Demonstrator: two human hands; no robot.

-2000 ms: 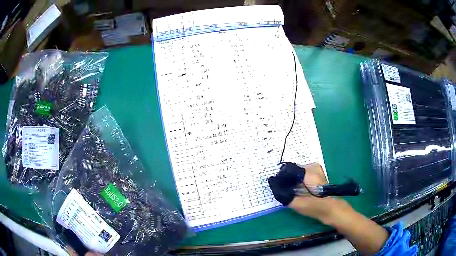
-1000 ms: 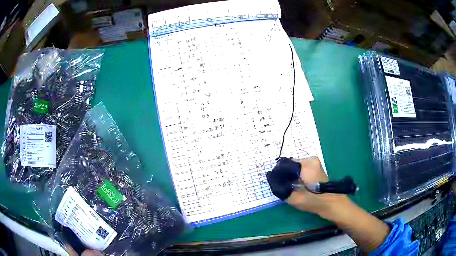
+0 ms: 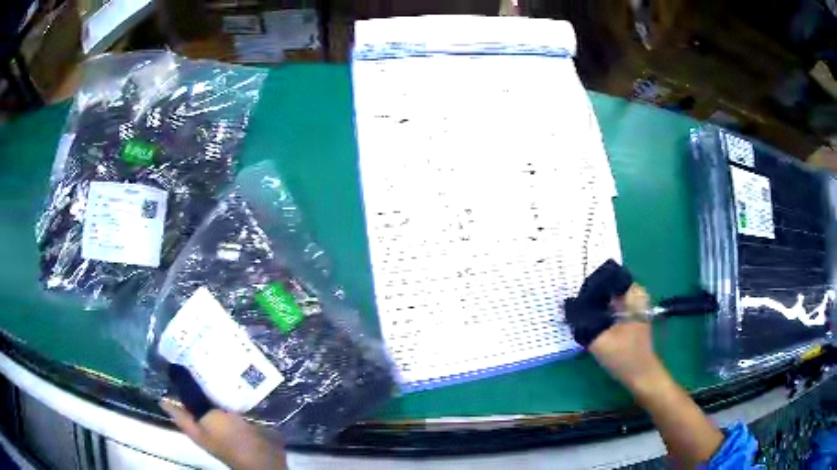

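Observation:
A white lined record sheet (image 3: 468,202) with a blue edge lies on the green mat. My right hand (image 3: 619,317), with black fingertip coverings, holds a dark pen (image 3: 684,305) at the sheet's lower right edge. My left hand (image 3: 216,427), one fingertip covered in black, is at the lower left edge of a clear component bag with dark parts (image 3: 317,367); its fingers touch the bag's white label (image 3: 220,349), and its grip is partly hidden. A second component bag (image 3: 188,165) lies behind it, with a white label and green sticker.
Packed black trays (image 3: 789,257) in clear wrap lie at the right of the green mat (image 3: 307,119). A white rail (image 3: 101,431) runs along the front. Circuit boards (image 3: 789,431) show at the lower right. Boxes and papers (image 3: 271,32) stand beyond the mat.
The whole view has shifted, so bags and sheet appear further right. More of my left hand shows at the near bag. My right hand still holds the pen at the sheet.

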